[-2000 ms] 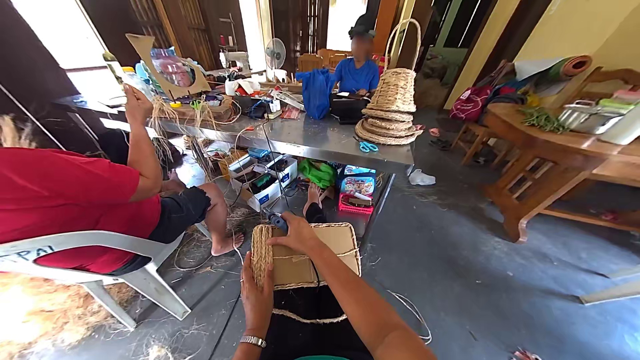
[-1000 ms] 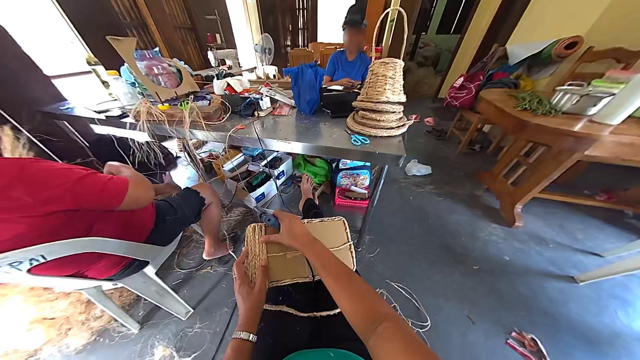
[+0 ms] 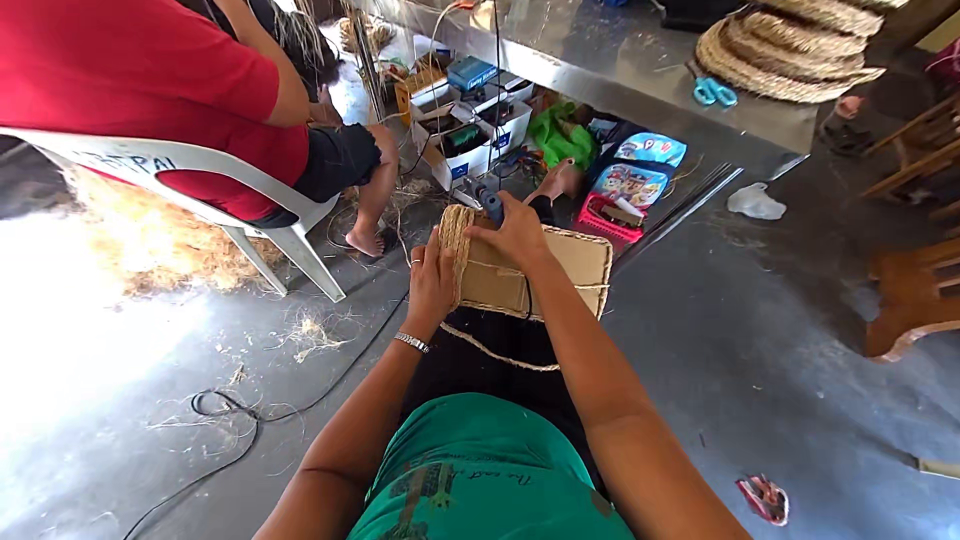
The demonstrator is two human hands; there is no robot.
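Note:
A cardboard panel (image 3: pixel 566 259) edged with braided natural-fibre rope rests on my lap. Along its left end runs a thicker braided band (image 3: pixel 455 244). My left hand (image 3: pixel 433 281) grips that band from the outer side, with a ring and a metal watch or bracelet on that arm. My right hand (image 3: pixel 517 232) is closed around a dark blue glue gun (image 3: pixel 489 204) over the panel's upper left, its thumb at the band. A dark cord hangs from there across the cardboard. One loose braided rope (image 3: pixel 495 356) loops below the panel.
A person in a red shirt (image 3: pixel 150 67) sits on a white plastic chair (image 3: pixel 247 176) at left. Ahead is a metal table (image 3: pixel 600 52) with teal scissors (image 3: pixel 712 91) and stacked woven pieces (image 3: pixel 780 60). Boxes (image 3: pixel 469 150) stand beneath it; a black cable (image 3: pixel 259 420) crosses the floor.
The view has tilted strongly downward. Both hands stay at the panel's left end, the glue gun still in my right. The seated person's raised arm came down between the two earlier frames.

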